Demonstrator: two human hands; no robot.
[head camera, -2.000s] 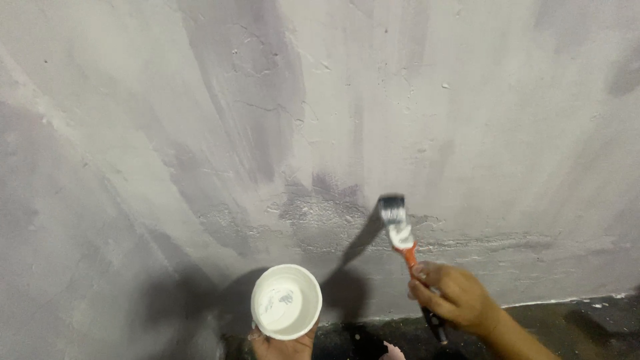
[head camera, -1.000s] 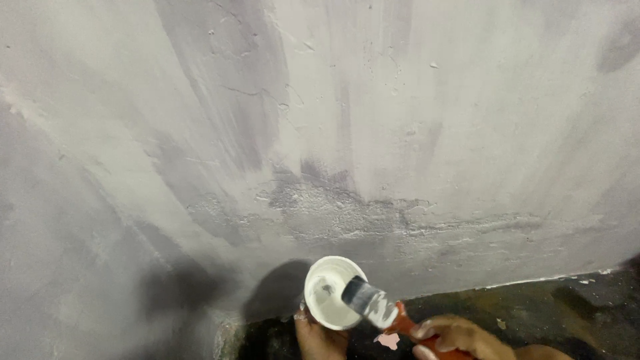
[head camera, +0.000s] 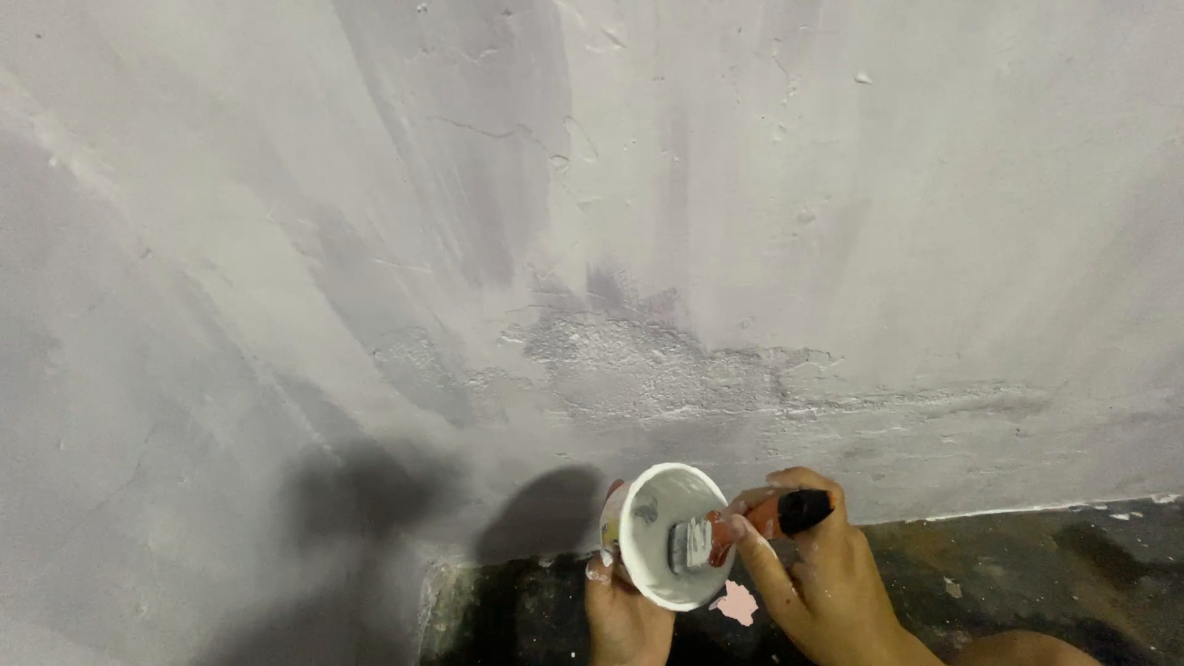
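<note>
At the lower middle, a white cup of white paint (head camera: 654, 490) is tilted toward the camera, with my left hand (head camera: 629, 606) shut on its lower side. Paint smudges mark a fingertip. My right hand (head camera: 823, 564) grips a paintbrush (head camera: 763, 518) by its orange and black handle. The brush's bristle end, coated in white, is inside the cup near its right inner wall. Behind both hands stands a wall (head camera: 740, 231) with uneven white streaks over pale purple-grey. A rough, peeling patch (head camera: 647, 370) lies just above the cup.
A dark, stained floor (head camera: 999, 573) with paint specks meets the wall along the bottom. A pale pink flake (head camera: 736, 603) lies on it beside the cup. A wall corner is at the lower left, where dark shadows fall.
Two seconds ago the brush was up against the wall, right of the cup. It has moved down and left into the cup, and its handle has swung upward since one second ago.
</note>
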